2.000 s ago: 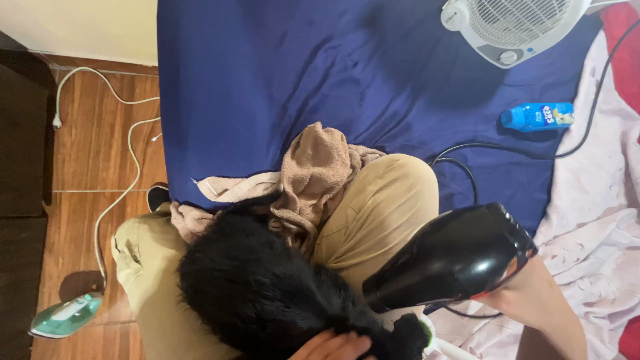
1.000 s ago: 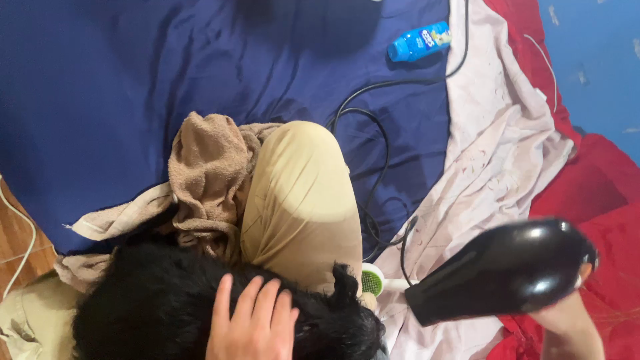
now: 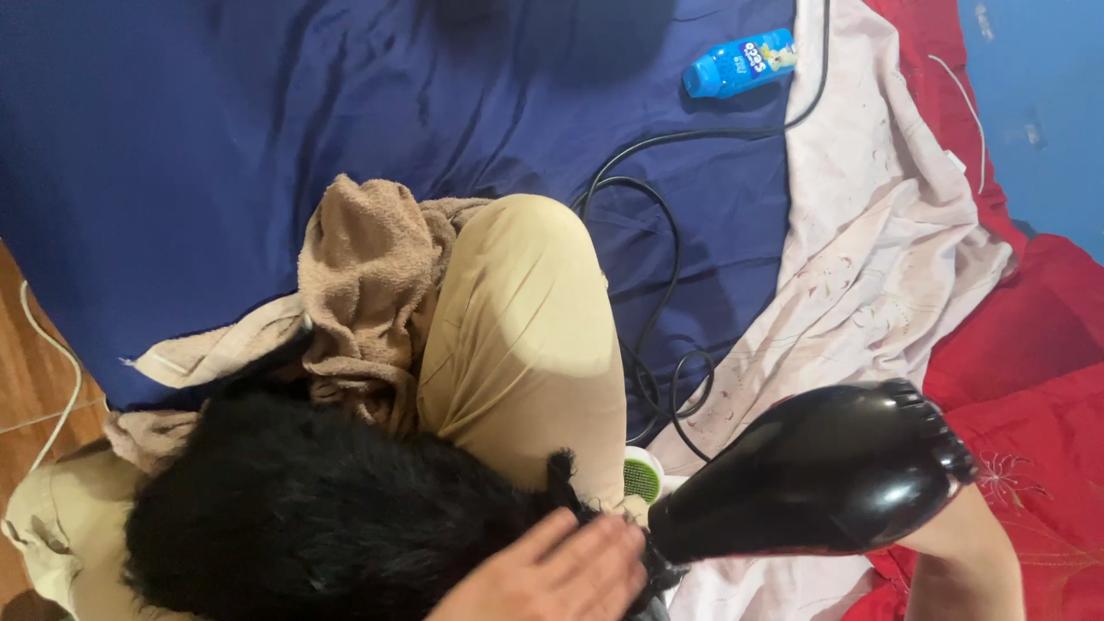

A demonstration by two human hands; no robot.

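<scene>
A black-furred animal (image 3: 319,509) lies across my lap, over beige trousers (image 3: 535,345). My left hand (image 3: 561,569) rests on its fur near its right end, fingers extended. At the right, a black hair dryer (image 3: 811,474) points left, its nozzle close to the fur and my left fingertips. My right hand (image 3: 944,526) is mostly hidden behind the dryer, with only the wrist and part of the hand showing, and holds it up. A brown towel (image 3: 371,267) lies bunched between the animal and my knee. Behind the nozzle is a brush with a green pad (image 3: 641,479).
A blue bottle (image 3: 742,65) lies on the dark blue sheet (image 3: 172,172). The black cord (image 3: 673,259) loops beside my knee. A pale pink cloth (image 3: 862,198) and a red cover (image 3: 1035,345) spread at the right. At the left edge, a white cord (image 3: 65,354) crosses the floor.
My left hand has slid right along the animal's fur from its back. The dryer nozzle is now close to that hand. The view has shifted right since the oldest frame.
</scene>
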